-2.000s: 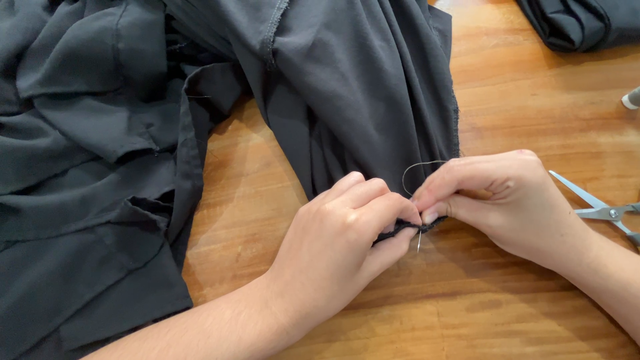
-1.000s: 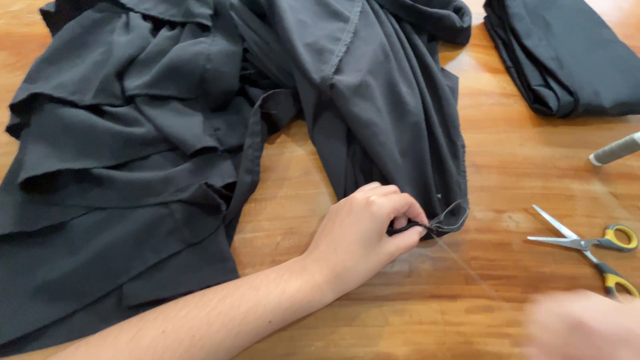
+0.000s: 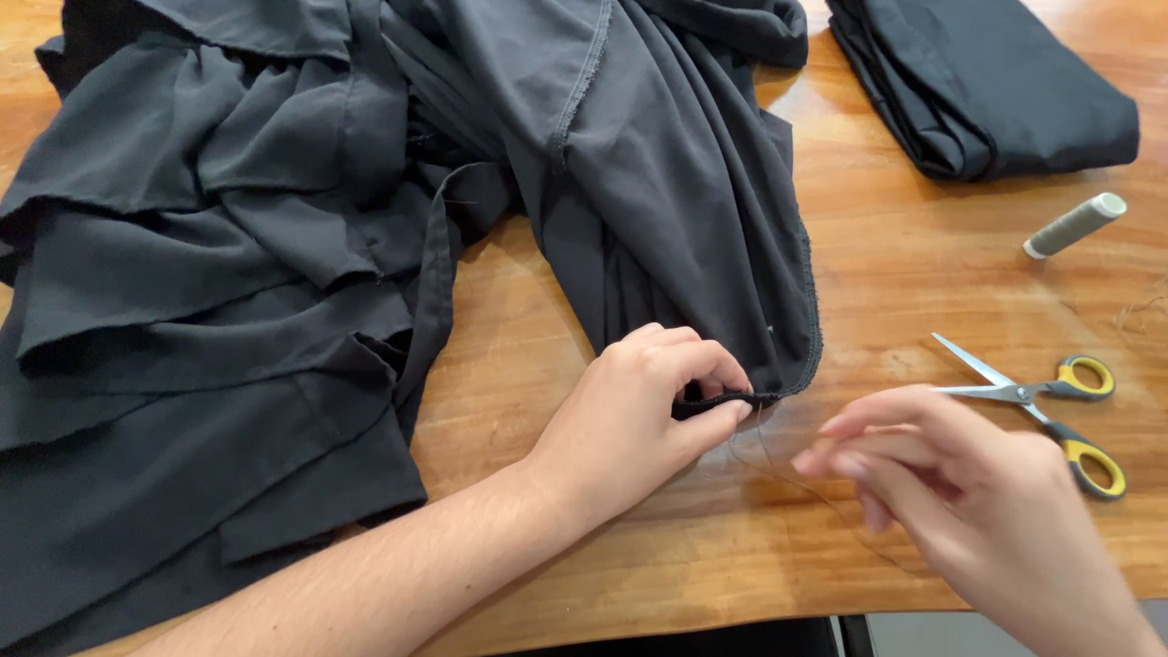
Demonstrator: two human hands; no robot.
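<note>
A black ruffled garment [image 3: 666, 173] lies across the left and middle of the wooden table. My left hand [image 3: 648, 392] pinches its overlocked edge between thumb and fingers, at the lower corner of the cloth. From that edge a thin sewing thread [image 3: 803, 485] hangs in a loop and trails to the lower right. My right hand [image 3: 931, 465], partly blurred, is just right of the pinched edge with its fingertips drawn together. Whether a needle or thread is between them cannot be made out.
Scissors with yellow and grey handles [image 3: 1024, 393] lie spread just beyond my right hand. A thread spool [image 3: 1077, 225] lies behind them, and loose thread [image 3: 1139, 313] is at the right edge. A folded black cloth [image 3: 1013, 91] lies at the back right. The table's edge [image 3: 730, 630] runs near below.
Two seconds ago both hands were together at the cloth edge with a needle showing. My right hand went out to the lower right, drawing thread, and is now back nearer the edge. The left keeps its pinch.
</note>
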